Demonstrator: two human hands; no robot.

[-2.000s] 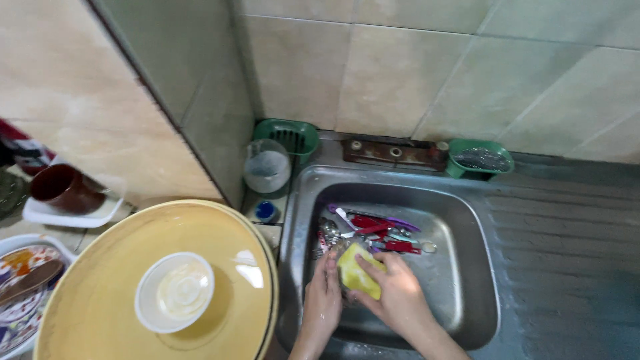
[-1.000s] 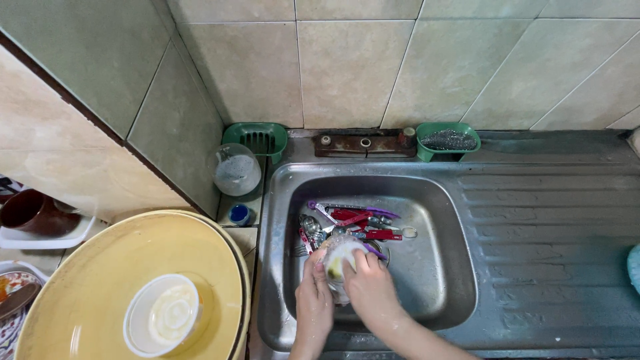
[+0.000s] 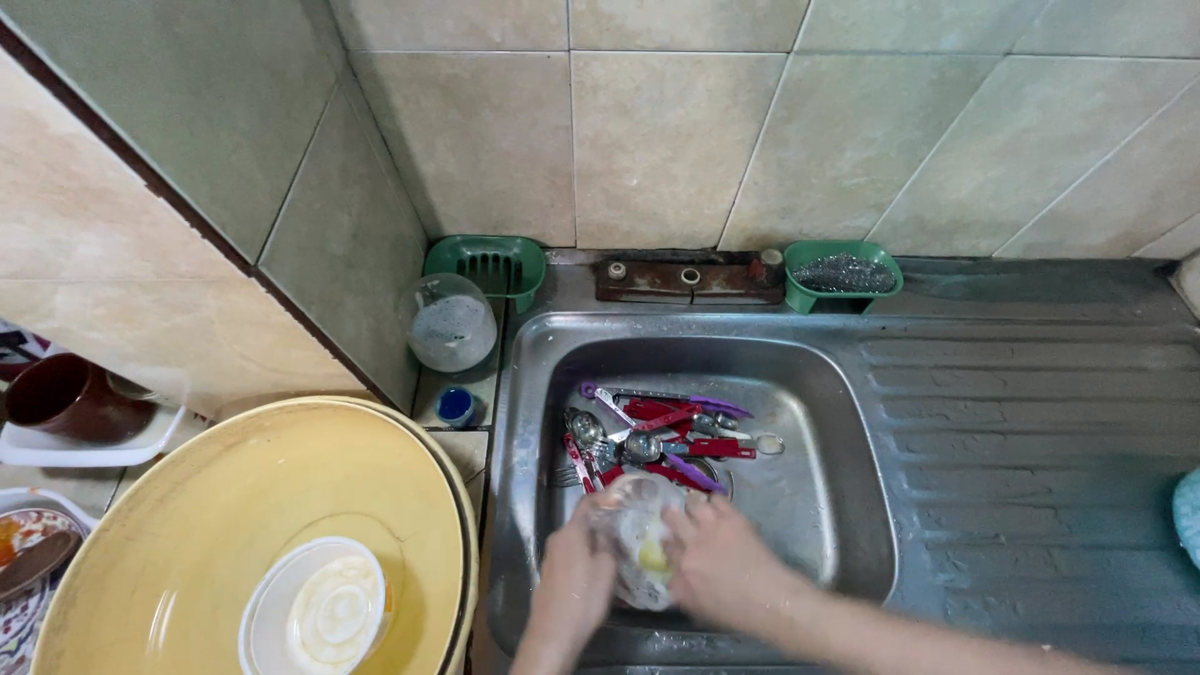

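Over the near part of the steel sink [image 3: 797, 516], my left hand [image 3: 572, 572] grips a soapy, clear container [image 3: 637, 497], blurred by motion. My right hand [image 3: 722, 562] presses against its right side, with a yellow sponge [image 3: 653, 553] partly visible between the hands; the right fingertips are blurred. Beyond my hands, a pile of spoons, forks and other utensils with red and purple handles [image 3: 722, 449] lies on the sink floor.
A large yellow basin [image 3: 187, 525] holding a white bowl [image 3: 314, 609] stands left. Behind are a cup of suds [image 3: 454, 333], a blue cap [image 3: 456, 406], a green soap dish [image 3: 441, 258] and a green holder with metal scourers [image 3: 844, 274]. A ribbed drainboard [image 3: 1050, 450] extends right.
The yellow sponge, plainly visible in my hands two seconds ago, is now mostly covered by the clear container. My hands stay over the near part of the sink.
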